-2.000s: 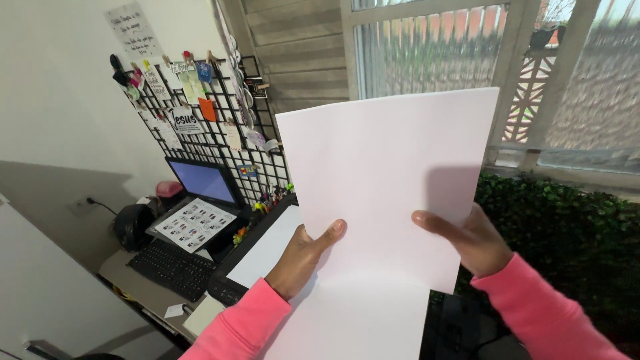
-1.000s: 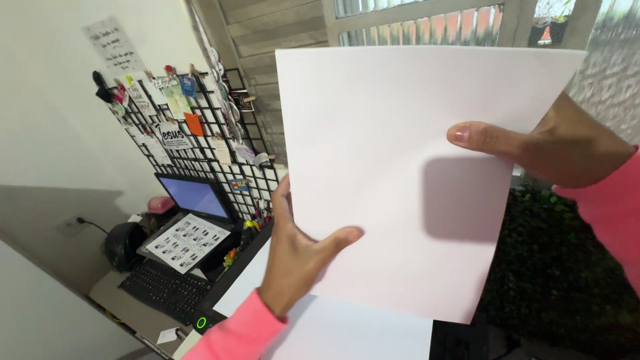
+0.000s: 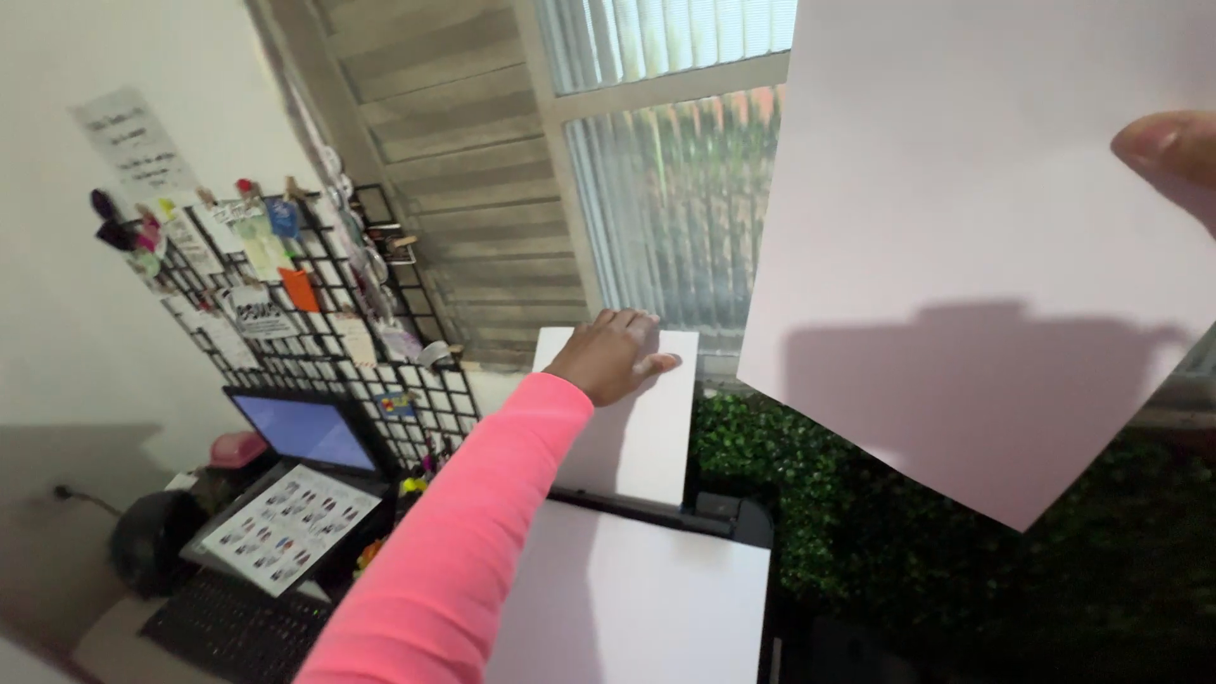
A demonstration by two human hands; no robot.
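Note:
My left hand (image 3: 613, 359) reaches forward to the upper part of white paper (image 3: 655, 437) standing upright in the rear feed of a black printer (image 3: 750, 521). Its fingers bend over the paper's top edge, and the thumb lies on the front face. At the right edge of the view, my right hand (image 3: 1173, 157) holds a large white sheet (image 3: 931, 218) raised and tilted, with only the thumb side showing. A shadow falls across that sheet's lower part. Another white sheet (image 3: 665, 598) lies over the top of the printer.
To the left are a laptop (image 3: 304, 429), a printed sheet of small pictures (image 3: 290, 527), a black keyboard (image 3: 237, 627) and a black wire grid (image 3: 313, 332) with clipped notes. Behind the printer is a ribbed-glass window (image 3: 674, 199); green foliage (image 3: 807, 484) borders its right side.
Both hands held the large white paper before. My left hand has let go of it and moved to the paper in the rear feed; my right hand has carried the large sheet rightward.

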